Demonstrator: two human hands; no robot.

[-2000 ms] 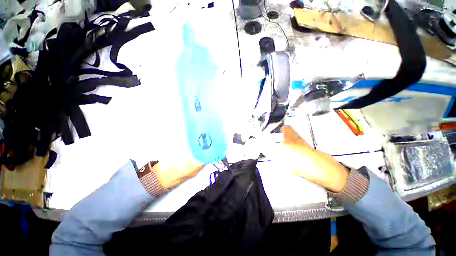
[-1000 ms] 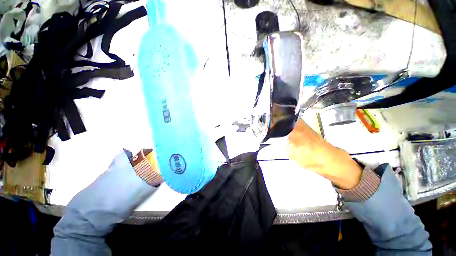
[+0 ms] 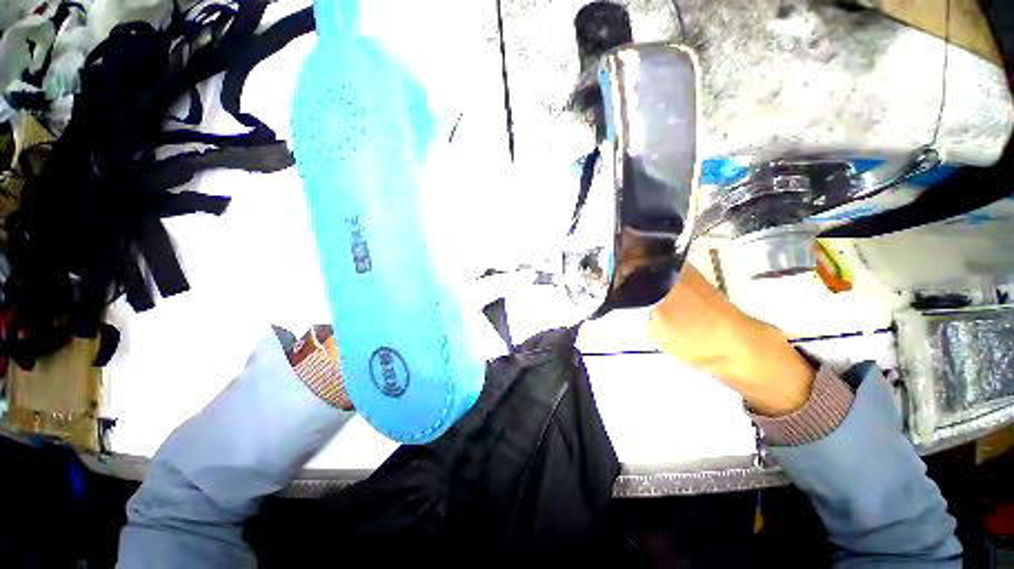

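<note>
The black garment [image 3: 523,445] runs from the needle area over the table's front edge onto my lap. The sewing machine head with its shiny end plate [image 3: 654,167] stands above it. The light-blue plastic piece [image 3: 373,233] hangs in front of my left hand; only a bit of wrist [image 3: 322,342] shows, and its fingers are hidden. My right hand [image 3: 703,328] lies on the table just right of the machine head; its fingers are hidden behind the end plate or washed out by glare, so its grip cannot be seen.
Black fabric strips [image 3: 89,189] lie heaped at the left, above a cardboard piece [image 3: 56,389]. An orange tool [image 3: 832,267] lies right of the machine. A clear-topped tray [image 3: 958,361] stands at the far right. A scale runs along the table edge [image 3: 701,482].
The light-blue piece and machine head look larger and nearer than at first, and the blue piece now covers more of my left hand. The black garment has barely moved.
</note>
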